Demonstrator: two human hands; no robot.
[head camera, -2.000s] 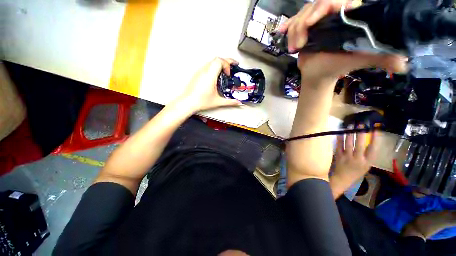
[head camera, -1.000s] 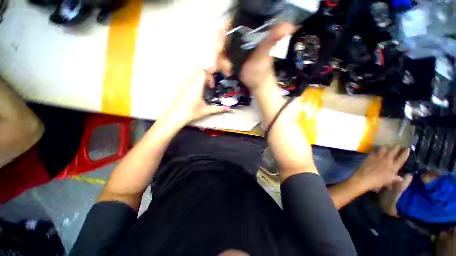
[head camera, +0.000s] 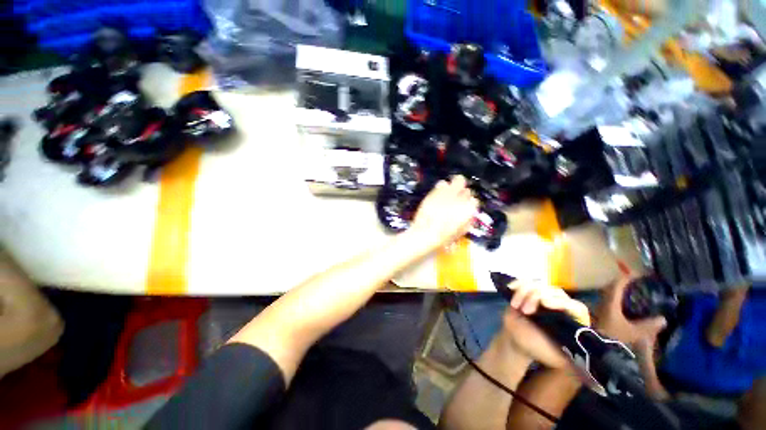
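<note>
My left hand (head camera: 447, 212) reaches into a heap of round black units (head camera: 479, 109) with silver and red bits. Its fingers touch or lie over a unit (head camera: 487, 227) at the heap's front edge; blur hides whether they grip it. My right hand (head camera: 537, 306) holds the black electric screwdriver (head camera: 575, 332) low at the bench edge, its tip towards the bench and its wire loop on the near side. A black cord hangs below it.
A grey metal screw feeder (head camera: 343, 113) stands left of the heap. Other units (head camera: 126, 126) lie at the left by yellow tape (head camera: 172, 227). Blue bins (head camera: 479, 29) are behind. A black slotted rack (head camera: 689, 218) and a neighbour's hands are at right, a red stool (head camera: 160, 353) below left.
The view has shifted, showing more of the bench's back. My left hand has let go of the earlier unit and moved right to the heap. My right hand has drawn the screwdriver down and right.
</note>
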